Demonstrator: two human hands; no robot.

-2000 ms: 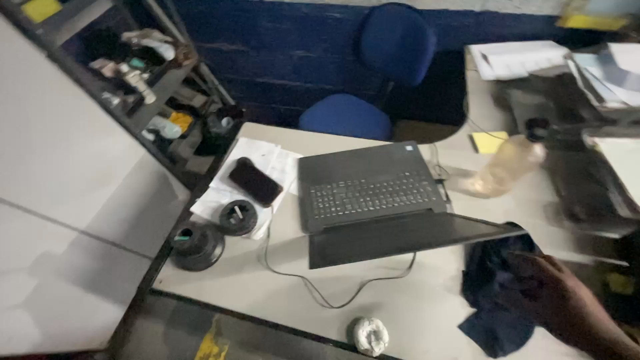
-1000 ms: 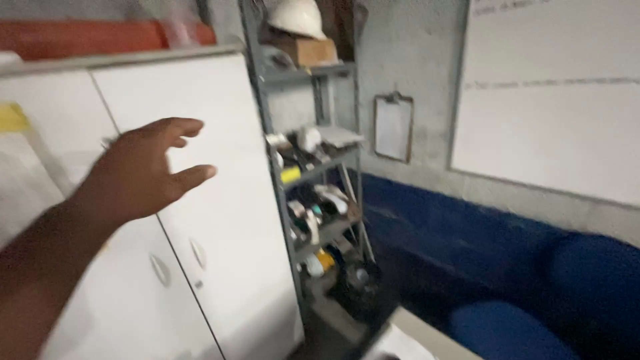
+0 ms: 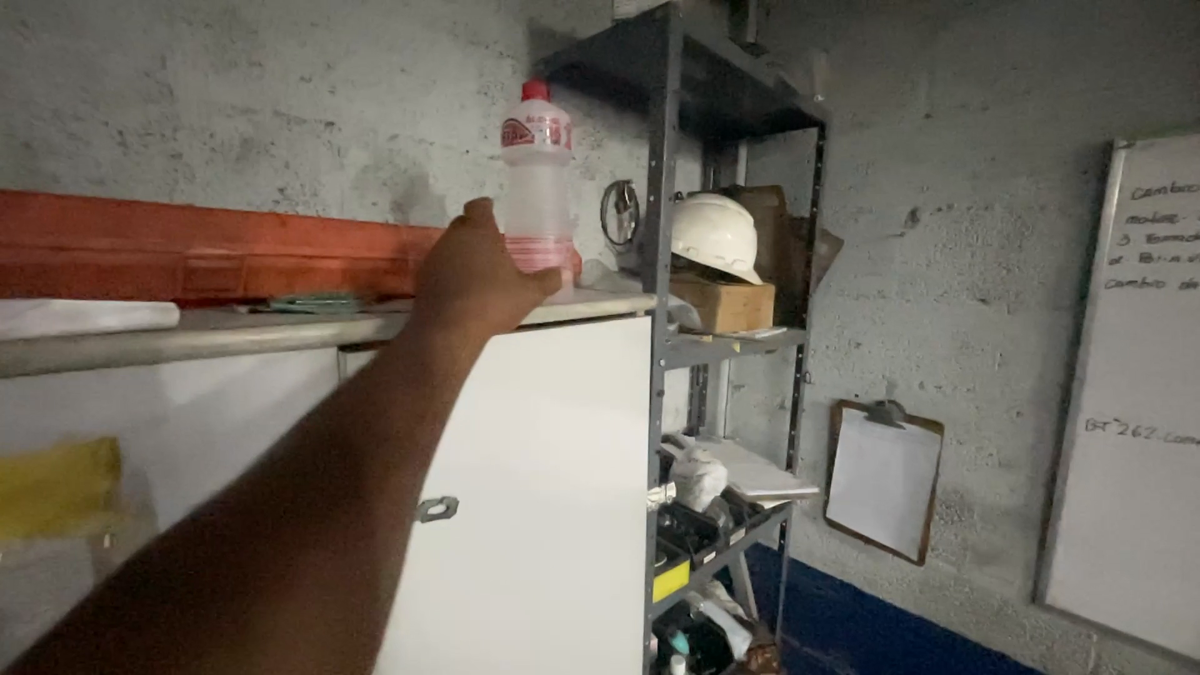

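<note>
A clear plastic bottle with a red cap (image 3: 538, 183) stands upright on top of the white cabinet (image 3: 553, 469), near its right end. My left hand (image 3: 483, 272) is raised at the bottle's lower left side, thumb in front of its base and fingers apart. Whether the skin touches the bottle cannot be told, and the hand is not closed around it. My right hand is out of view.
Left of the bottle lie a long orange case (image 3: 206, 248) and a white roll (image 3: 89, 319). A metal shelving unit (image 3: 662, 187) at the right holds a white hard hat (image 3: 715, 232) on a cardboard box (image 3: 727, 305). A clipboard (image 3: 884, 483) and a whiteboard (image 3: 1134, 394) hang beyond.
The view has swung up from the desk with the laptop to the cabinet top. My left hand, over the cabinet doors one second ago, is now beside the bottle. The right hand is gone from view.
</note>
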